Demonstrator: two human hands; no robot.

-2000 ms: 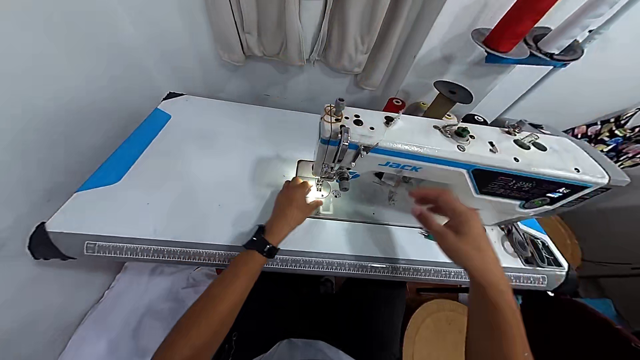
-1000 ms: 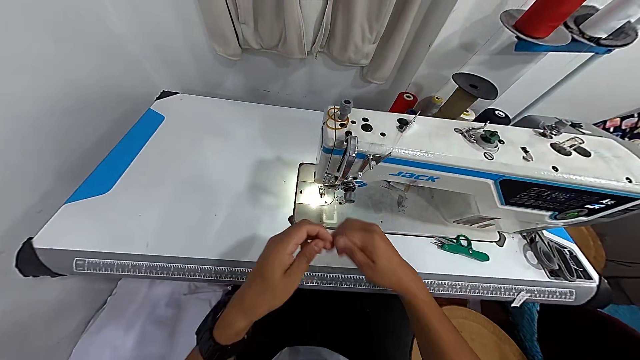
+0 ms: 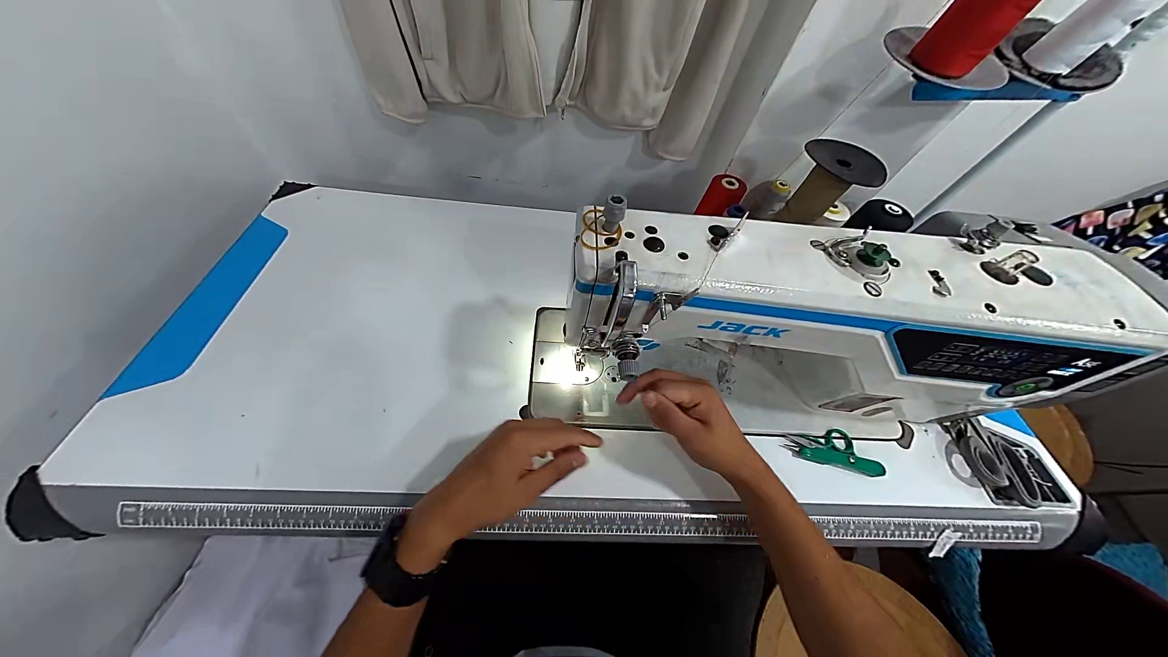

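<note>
A white Jack sewing machine (image 3: 785, 301) stands on the white sewing table (image 3: 365, 365), its lamp lighting the needle plate (image 3: 557, 401). My left hand (image 3: 511, 465), below the plate, has its thumb and index finger apart, with nothing visible between them. Just right of the plate is my right hand (image 3: 689, 415), its fingers bent near the thread tension knob (image 3: 628, 356); whether it pinches a thread is too small to tell. Green thread snips (image 3: 835, 452) lie on the table to the right of my right hand.
A ruler strip (image 3: 584, 522) runs along the front edge. Scissors (image 3: 995, 465) lie at the right end. Thread cones (image 3: 723, 195) and a large spool (image 3: 844, 164) stand behind the machine. Beige garments (image 3: 611, 55) hang at the back, and white cloth (image 3: 255, 593) lies below at left.
My hands were close together in front of the needle plate one second ago and are now apart. The right hand has moved up toward the machine head.
</note>
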